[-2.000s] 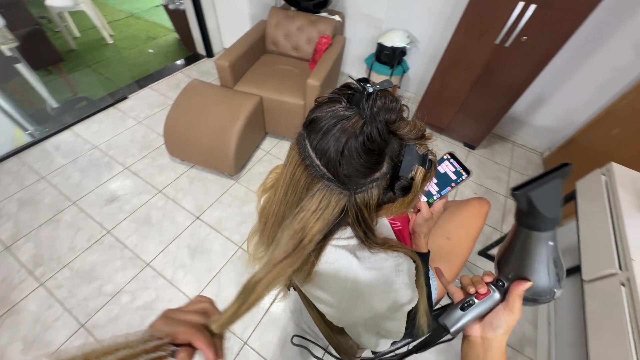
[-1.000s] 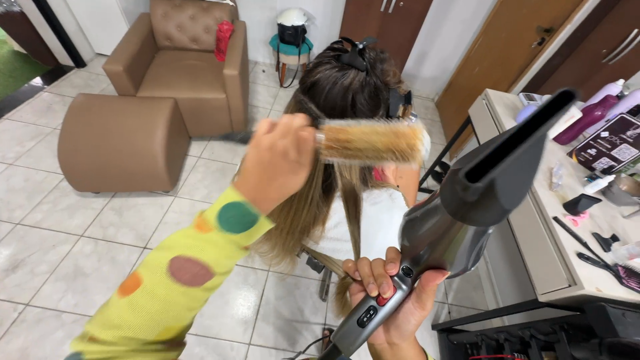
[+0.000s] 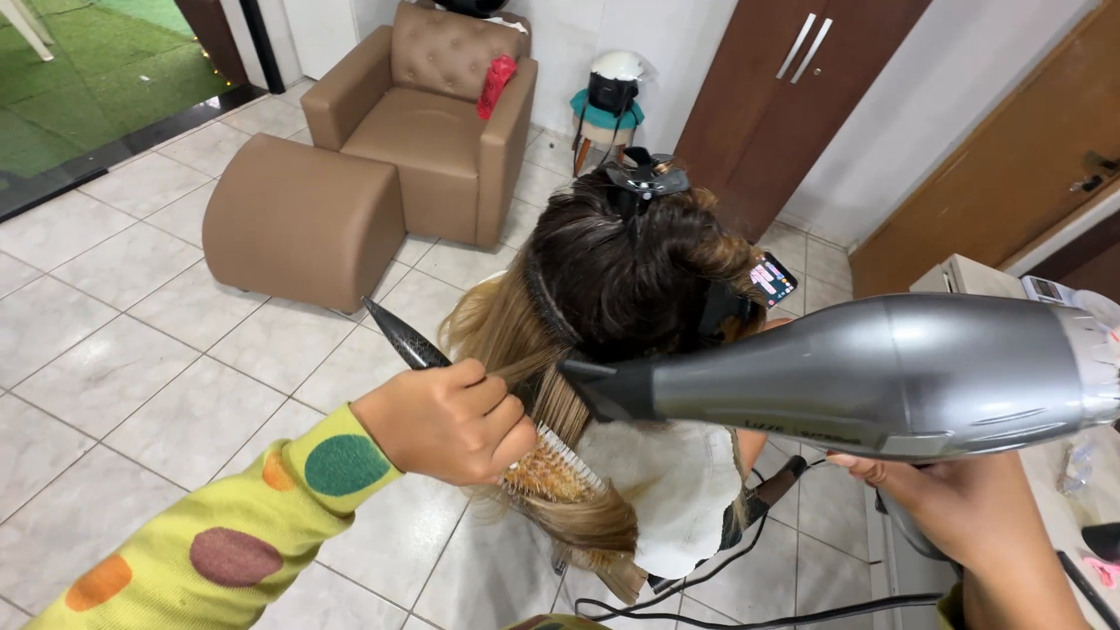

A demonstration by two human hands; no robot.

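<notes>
My left hand (image 3: 455,420) grips a round hairbrush (image 3: 551,472) near its bristles, the black pointed handle sticking out to the upper left. A lock of light brown hair (image 3: 582,521) wraps over the bristles. My right hand (image 3: 936,499) holds a grey hair dryer (image 3: 866,376) by its handle, partly hidden below the body. The dryer's black nozzle (image 3: 612,389) points left at the hair just above the brush. A seated person (image 3: 612,271) faces away, dark hair pinned up with a black clip (image 3: 646,182), a white towel (image 3: 674,490) on the back.
Past the person stand a brown armchair (image 3: 420,131), an ottoman (image 3: 297,219) and a stool (image 3: 604,131) with a bag on it. The dryer's black cord (image 3: 744,623) runs low in front. A counter (image 3: 1067,490) with small items is at right. A phone (image 3: 774,278) shows beyond the head.
The brush has gone from raised above the hair to lower down, with hair now over its bristles. The dryer has turned from nozzle up to nozzle pointing left at the hair.
</notes>
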